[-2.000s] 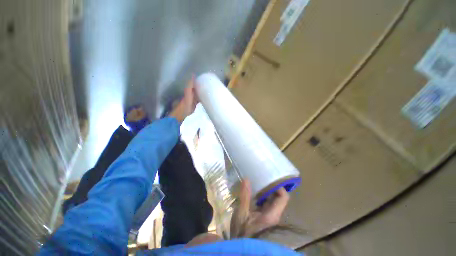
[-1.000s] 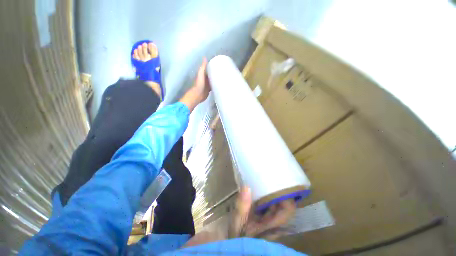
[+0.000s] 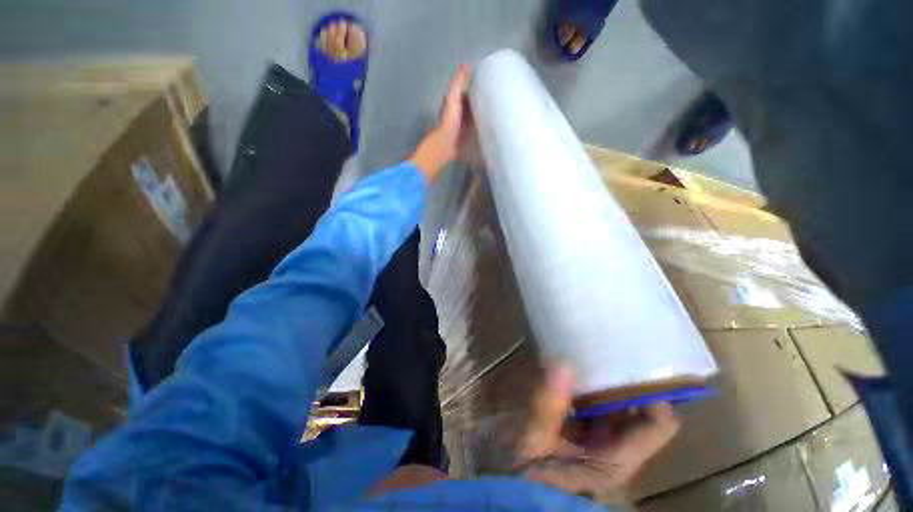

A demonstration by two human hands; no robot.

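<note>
The white stretch film roll (image 3: 591,240) lies slantwise in front of me, its far end up and its blue-rimmed end near me. My left hand (image 3: 450,125) holds the far end from its left side. My right hand (image 3: 601,435) grips the near end at the blue rim, thumb on the film and fingers partly hidden at the core; it is slightly blurred. Clear stretch film web (image 3: 476,270) runs from the roll's left side over the brown cartons (image 3: 746,375) below and to the right. Glossy film also clings to those cartons.
Another person's dark-clothed legs (image 3: 801,150) and blue sandals stand at the upper right, close to the cartons. Other brown cartons (image 3: 110,190) with white labels stand on the left. My own legs and one blue sandal (image 3: 338,75) are on the grey floor (image 3: 420,35).
The roll and both hands have shifted rightward in view, and the far end is higher. The other person's legs have come into view. Film-wrapped cartons and different left-hand cartons now show.
</note>
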